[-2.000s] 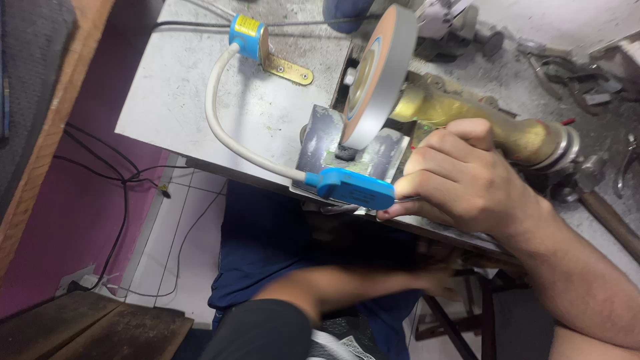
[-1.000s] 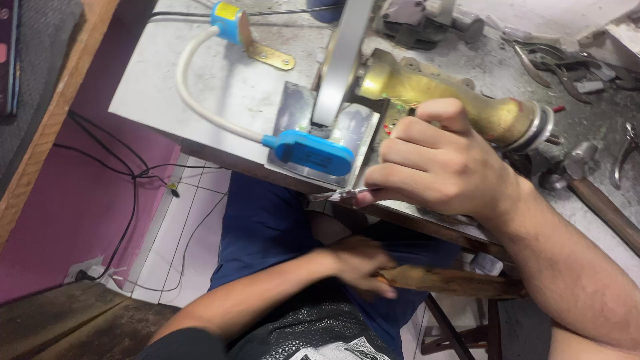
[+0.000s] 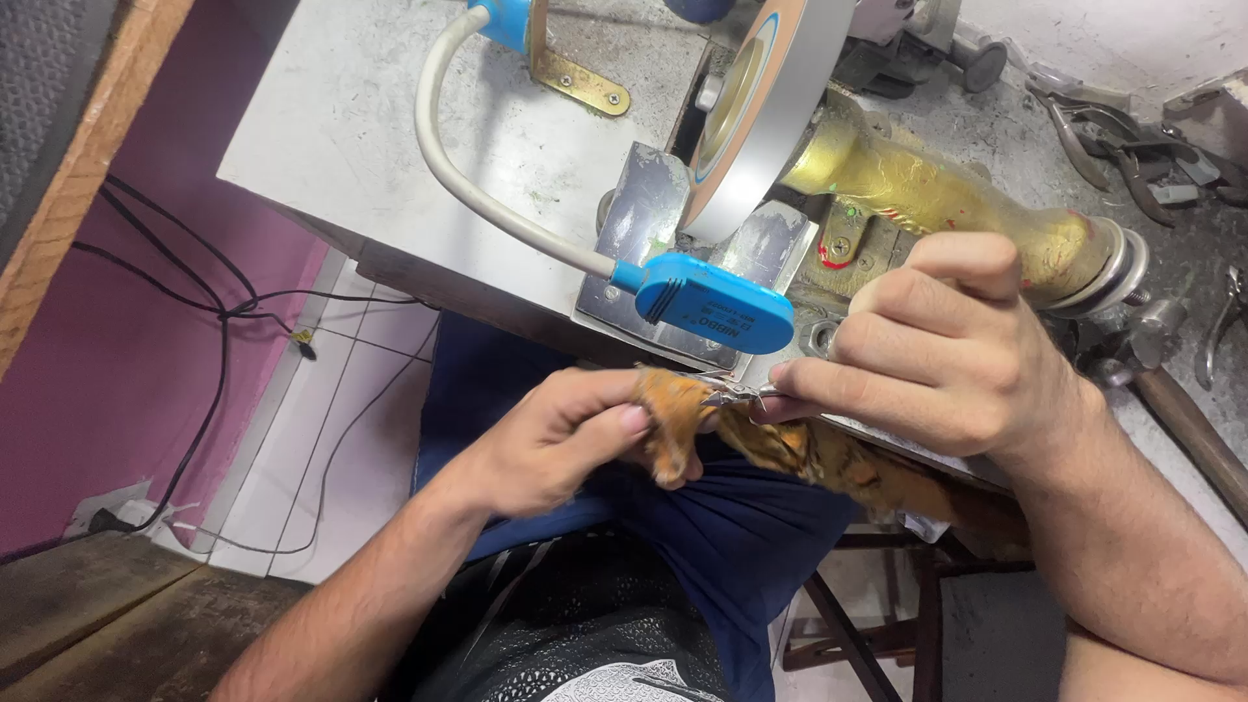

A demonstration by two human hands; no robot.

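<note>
My left hand (image 3: 575, 439) grips a stained brown cloth (image 3: 668, 419) at the bench edge, with the cloth against a small metal piece. That shiny metal piece (image 3: 731, 392), with thin parts sticking out, is pinched between the thumb and fingers of my right hand (image 3: 926, 361). Its exact kind cannot be told. More of the cloth hangs to the right below the bench edge. Just above the hands is a blue lamp head (image 3: 721, 304) on a white flexible neck (image 3: 444, 146). Behind it a grey-rimmed grinding wheel (image 3: 775, 117) stands over a scratched metal plate (image 3: 639, 210).
A yellow machine housing (image 3: 936, 190) extends right from the wheel. Pliers (image 3: 1121, 146) lie at the upper right, and a hammer with a wooden handle (image 3: 1189, 439) lies at the right. Black cables (image 3: 222, 312) hang at the left. A wooden stool (image 3: 877, 624) stands below.
My left hand has come up from below the bench with the brown cloth, which it held lower down one second ago, and now meets the metal piece in my right hand.
</note>
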